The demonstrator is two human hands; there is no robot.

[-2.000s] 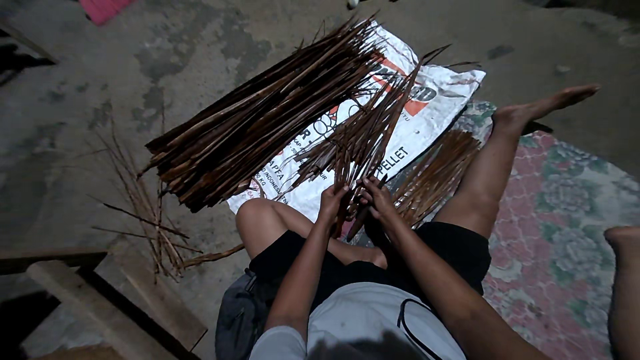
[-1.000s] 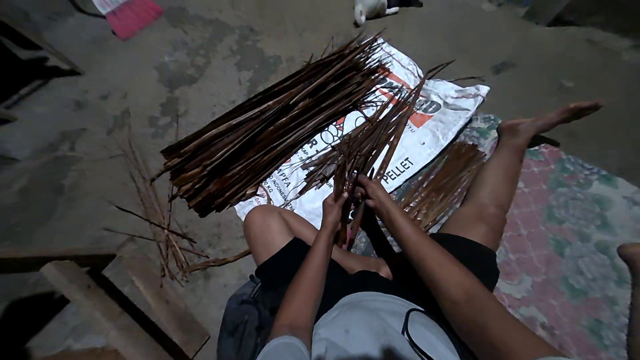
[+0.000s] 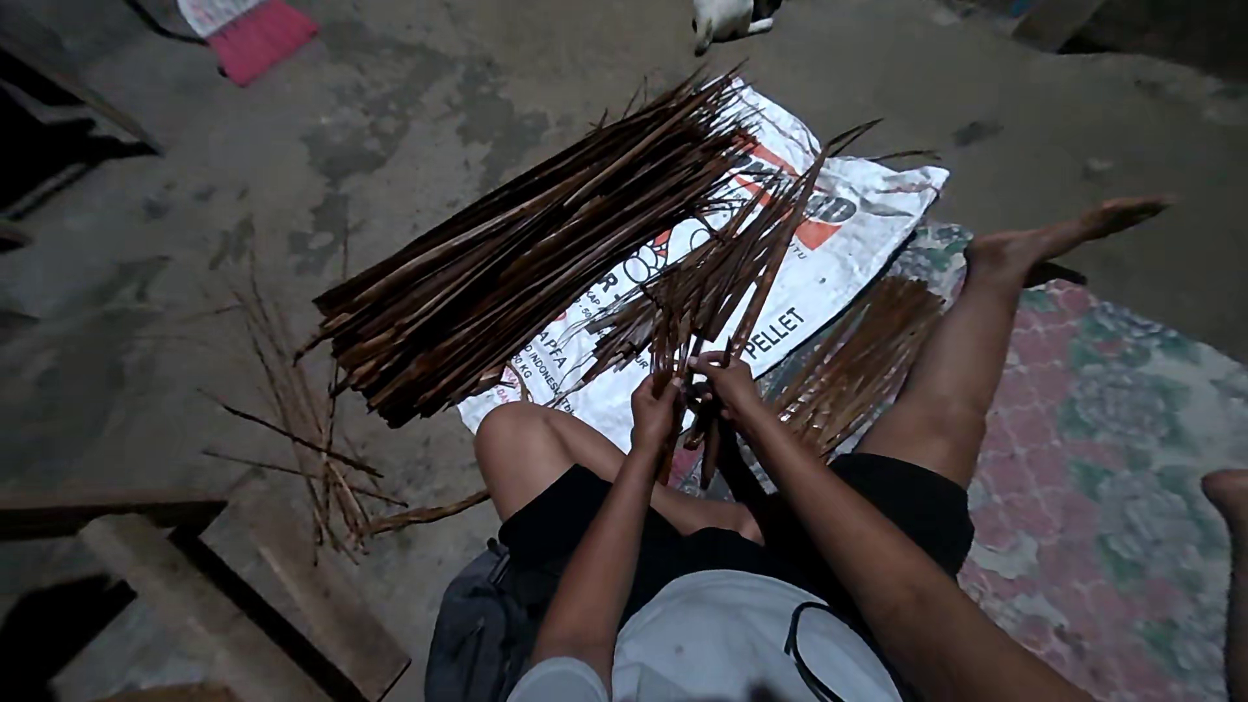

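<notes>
My left hand is closed around dried brown leaf strips above my lap. Close on its right, my right hand pinches the upper part of the same strips, with their lower ends hanging below both hands. Beyond them, a looser bunch of strips fans out over a printed white sack. A large bundle of long dried brown strips lies slantwise on the sack's left part and the floor. More reddish-brown strips lie between the sack and my right leg.
Thin loose sticks are scattered on the concrete floor at left. Wooden boards stand at lower left, a dark bag beside my hip. A floral mat lies at right, with part of another person's leg. An animal is at the top.
Both hands stay close together on the strips, with only a small shift of the fingers. The large bundle has not plainly moved. The view has shifted slightly.
</notes>
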